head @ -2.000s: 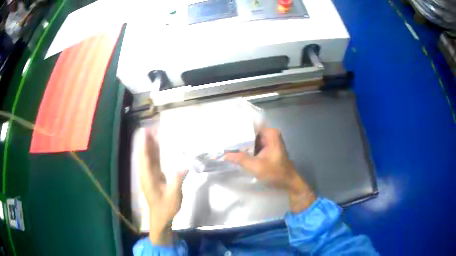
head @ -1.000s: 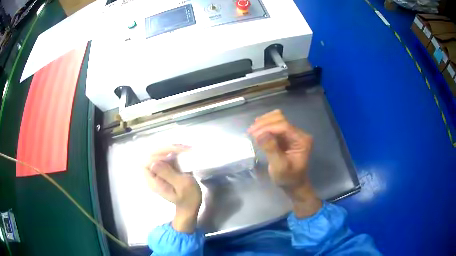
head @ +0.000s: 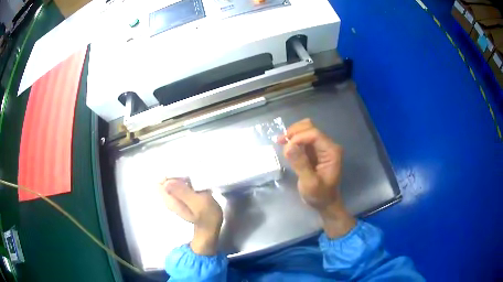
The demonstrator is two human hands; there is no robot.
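Note:
A white boxed product [head: 237,165] in clear plastic film lies on the steel tray [head: 353,148], its upper face washed out by glare. The film's loose end [head: 270,129] shows beyond the box at its upper right. My right hand [head: 317,162] is at the film's right edge, with thumb and fingertips closed on it. My left hand [head: 193,206] is at the box's lower left corner, fingers curled; glare hides whether it grips the film. The silver sealing bar [head: 220,93] lies beyond the box, apart from it.
The white sealing machine [head: 220,47] stands behind the tray. At left, a red sheet [head: 52,126] and a white sheet [head: 55,47] lie on the green conveyor [head: 55,231]. A thin yellowish line [head: 71,220] crosses the lower left. Cartons [head: 485,27] stand at the upper right.
The film's loose end now shows spread beyond the box. My right hand has closed at the film's edge. Earlier, both hands were around the box nearer the sealing bar; the camera view has also shifted.

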